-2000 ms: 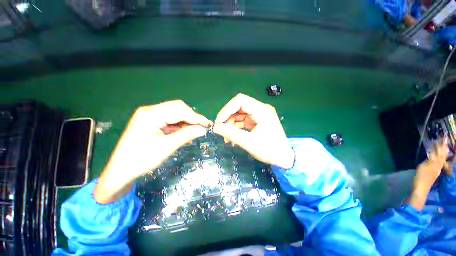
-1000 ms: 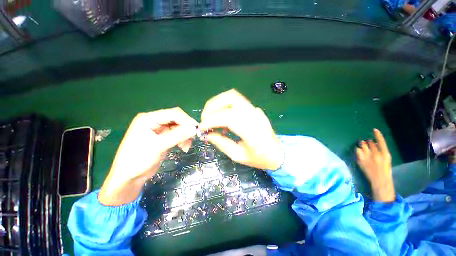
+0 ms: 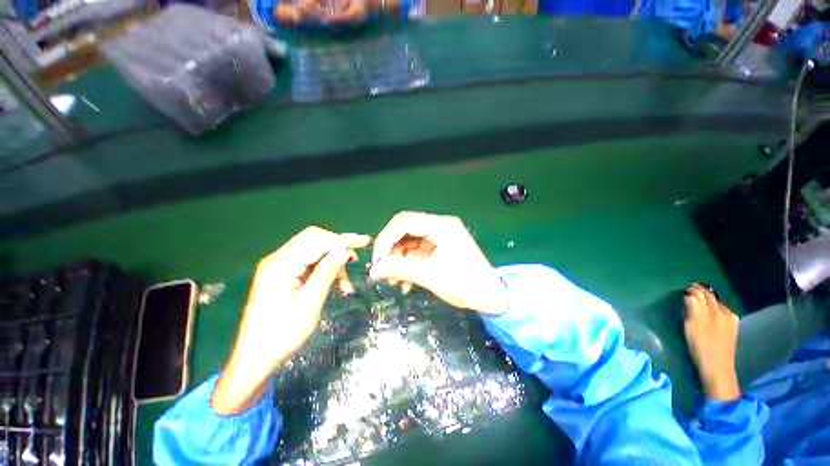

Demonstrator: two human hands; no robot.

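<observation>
My left hand (image 3: 296,296) is over the upper left part of the clear component tray (image 3: 391,373), its index finger extended toward my right hand. My right hand (image 3: 437,262) is just beside it, thumb and finger pinched at a tiny dark component (image 3: 370,269). The fingertips of the two hands are close, with a small gap. Whether my left fingers hold anything is too small and overexposed to tell. The tray lies flat below my hands and glares strongly. A small black unit (image 3: 514,194) lies on the green surface beyond my right hand.
Black trays (image 3: 55,364) are stacked at left, with a smartphone (image 3: 165,340) beside them. A neighbour's hand (image 3: 713,341) rests at right, near a dark fixture (image 3: 751,241) and cable. Across the line are stacked clear trays (image 3: 196,68), a second clear tray (image 3: 355,68) and a person's hands.
The view has tilted up. My fingertips, together before, are now slightly apart. The second black unit at right is no longer seen loose, and the neighbour's hand has reached in there.
</observation>
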